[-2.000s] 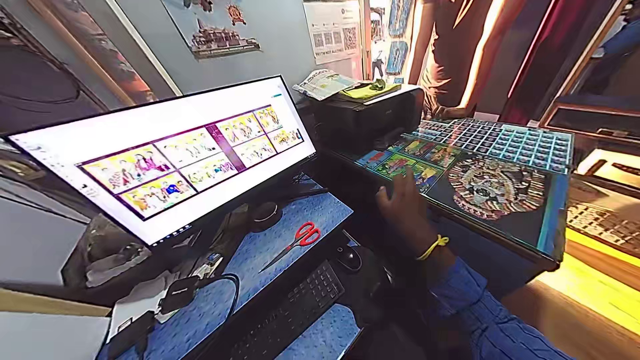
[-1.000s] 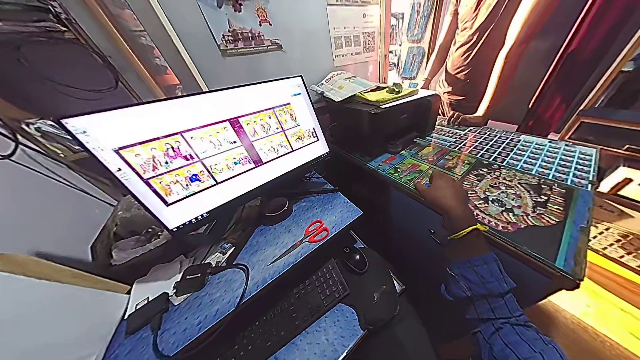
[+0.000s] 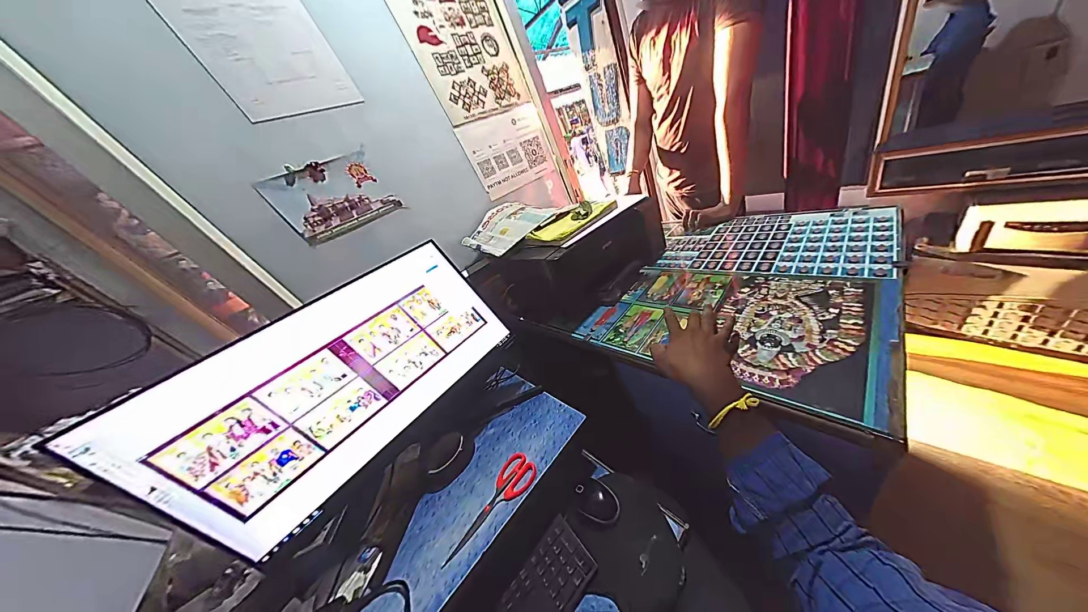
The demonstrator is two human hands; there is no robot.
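My right hand (image 3: 699, 348), with a yellow thread at the wrist, rests with spread fingers on or just over the glass-like tabletop with pictures under it (image 3: 850, 340). Its fingertips are by the small colourful pictures (image 3: 639, 323), left of a large round decorated picture (image 3: 786, 331). Nothing shows in its grip. My left hand is out of view. Below and to the left, red-handled scissors (image 3: 513, 478) lie on the blue desk surface (image 3: 544, 416), beside a black computer mouse (image 3: 597, 502) and a keyboard (image 3: 552, 565). A lit monitor (image 3: 297, 399) shows a grid of photos.
A black printer (image 3: 586, 263) with papers and a yellow item (image 3: 574, 223) on top stands behind the desk. A person (image 3: 693, 102) stands at the table's far side, a hand (image 3: 710, 217) on its edge. Cables (image 3: 395, 591) lie at the lower left.
My right hand was lifted with bent fingers two seconds ago, then reached over the small pictures; its fingers are now spread there. The view has shifted, showing more wall.
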